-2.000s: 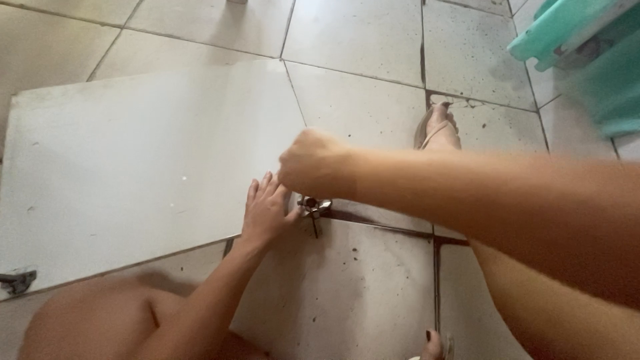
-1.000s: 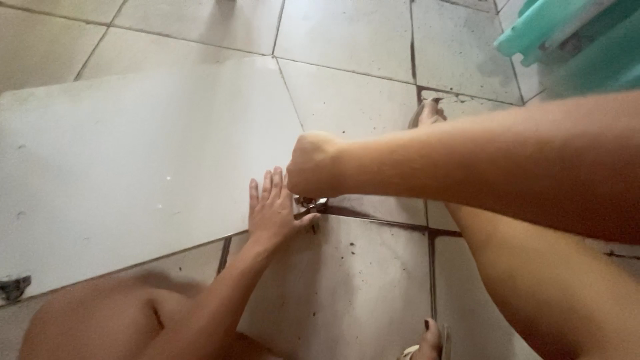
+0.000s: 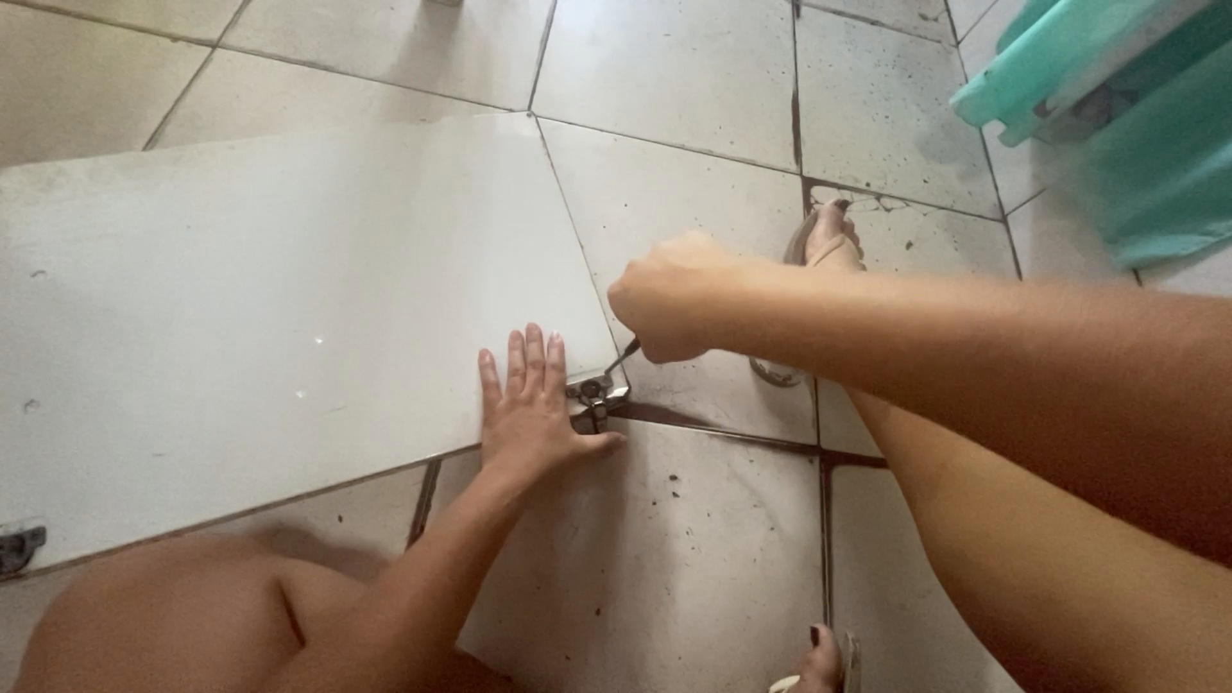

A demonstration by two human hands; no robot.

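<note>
A white panel (image 3: 289,318) lies flat on the tiled floor. At its near right corner is a metal hinge (image 3: 594,390). My left hand (image 3: 529,419) rests flat on the panel beside the hinge, fingers spread, the thumb just below the hinge. My right hand (image 3: 674,298) is closed in a fist around a thin dark tool (image 3: 624,354), perhaps a screwdriver; its handle is hidden in the fist. The tool's tip slants down to the hinge's upper right edge. Another dark hinge (image 3: 21,551) sits at the panel's near left corner.
Pale floor tiles (image 3: 664,539) with dark joints and specks surround the panel. One sandalled foot (image 3: 833,241) stands beyond my right forearm, another foot (image 3: 820,659) at the bottom edge. A green plastic object (image 3: 1155,144) is at the upper right.
My right hand has shifted slightly up and away from the hinge, so the thin tool and more of the hinge show. My left hand stays on the panel.
</note>
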